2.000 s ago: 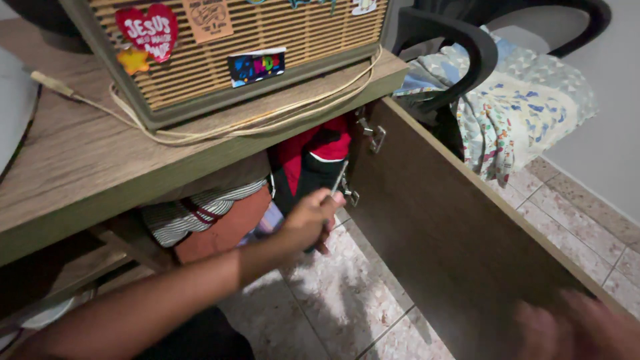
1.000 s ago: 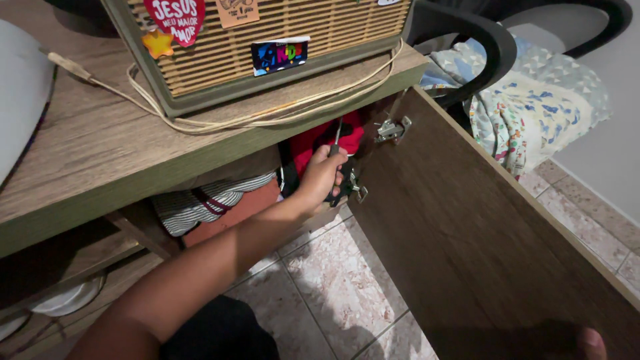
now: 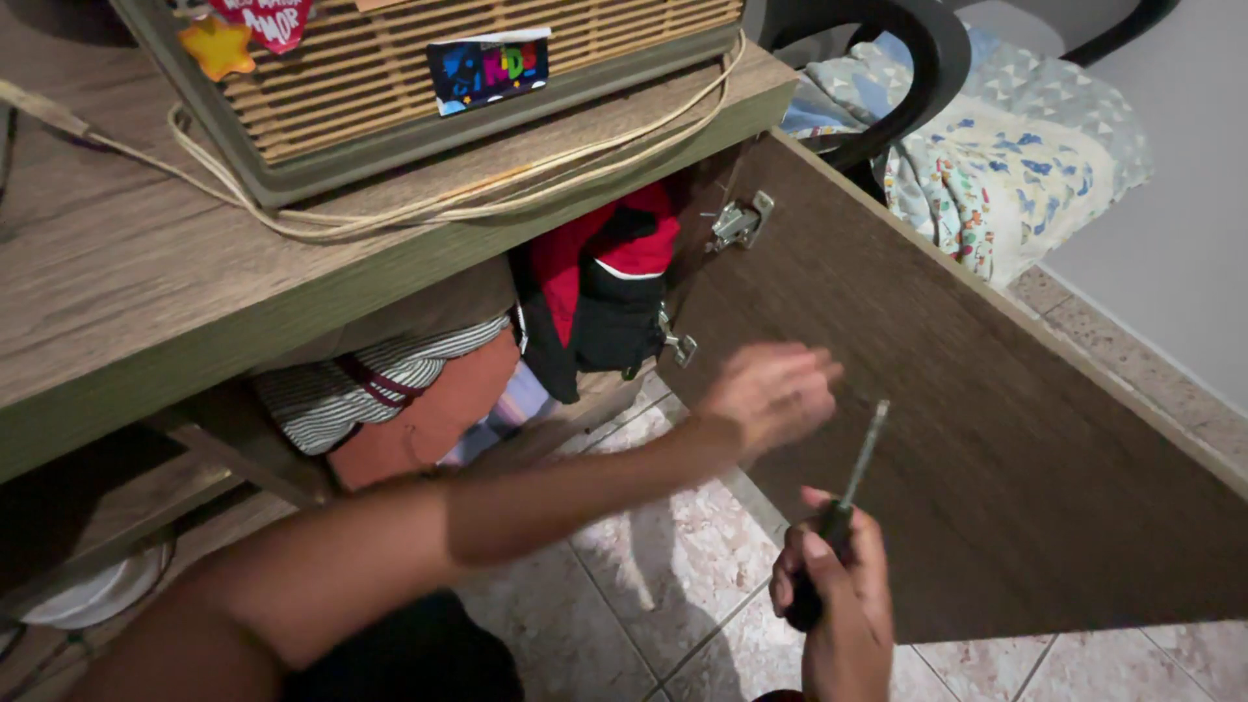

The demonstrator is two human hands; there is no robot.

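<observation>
My right hand (image 3: 843, 595) holds a screwdriver by its dark handle, in front of the lower part of the wooden cabinet door (image 3: 936, 419). The screwdriver's metal shaft (image 3: 866, 453) points up. My left hand (image 3: 775, 400), blurred by motion, is extended in front of the door with nothing visible in it. It is below and to the right of the lower metal hinge (image 3: 680, 341). The upper metal hinge (image 3: 741, 222) sits near the door's top inner corner. The door stands open.
Folded clothes (image 3: 429, 390) and a red and black fabric item (image 3: 624, 283) fill the cabinet. A radio-like box with a slatted front (image 3: 390, 88) and a looped cable (image 3: 439, 207) rest on the wooden top (image 3: 127, 283). Behind the door is a chair (image 3: 936, 68) with cloths on it.
The screwdriver was in my left hand near the hinges; now my right hand holds it. My left hand has moved right, away from the cabinet opening, and my right hand has come fully into view.
</observation>
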